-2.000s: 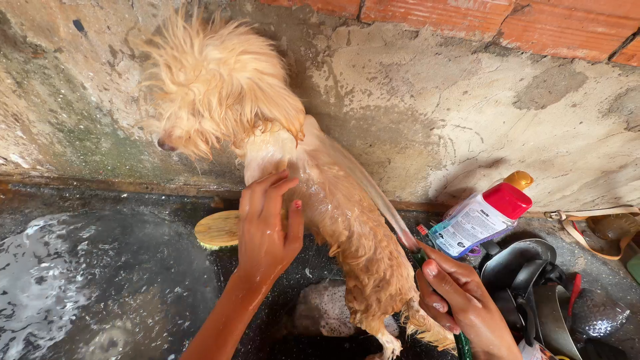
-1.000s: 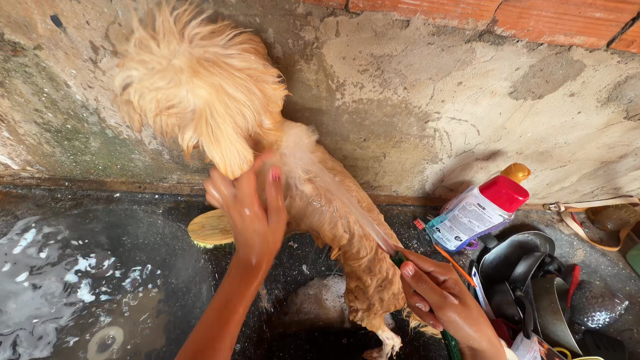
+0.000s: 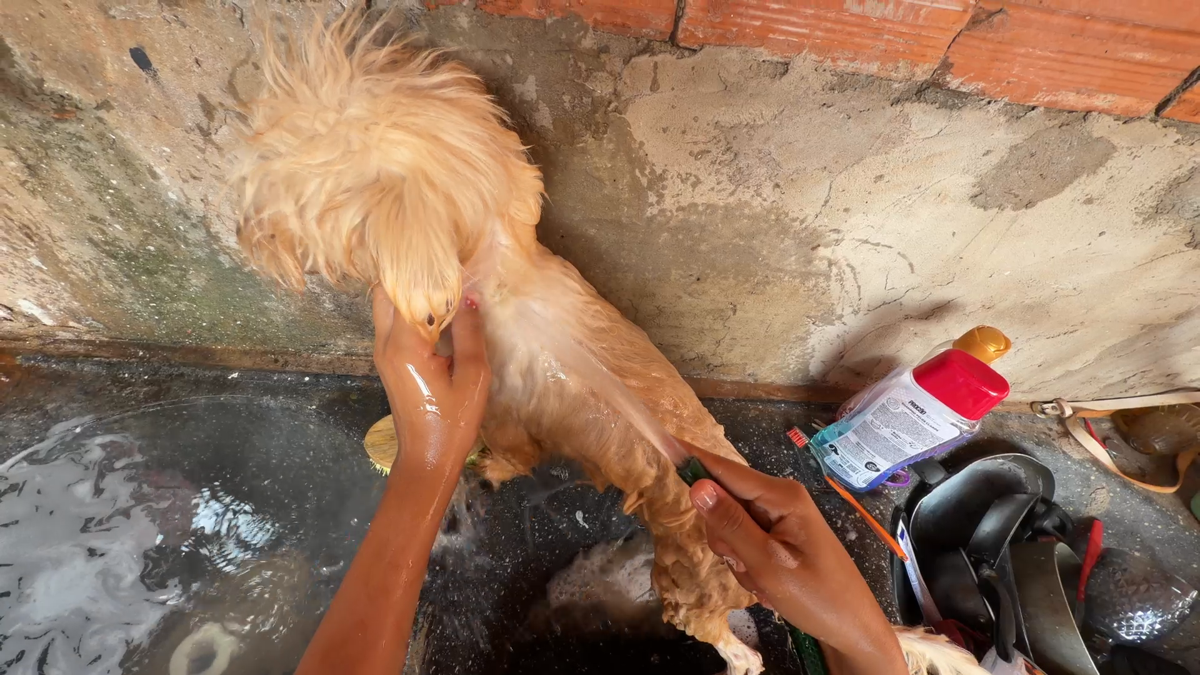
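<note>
A wet, tan, long-haired dog (image 3: 600,375) stands along the wall, its fluffy head at the upper left. My left hand (image 3: 431,384) is at the dog's neck, below a hanging ear, with its fingertips hidden in the fur. My right hand (image 3: 787,544) grips the end of a green hose (image 3: 694,471) over the dog's back. Water (image 3: 600,384) sprays from the hose toward the shoulders. A wooden brush (image 3: 382,444) lies on the dark surface, partly behind my left wrist.
A basin of soapy water (image 3: 103,553) fills the lower left. At right are a red-capped bottle (image 3: 886,422), an orange toothbrush (image 3: 867,520), dark pans (image 3: 980,506) and a beige strap (image 3: 1087,431). A rough plastered wall (image 3: 731,206) with bricks (image 3: 825,28) on top runs behind.
My left hand has moved from the dog's shoulder to its neck, under the ear. The dog's head has turned, so its nose no longer shows. My right hand still holds the hose.
</note>
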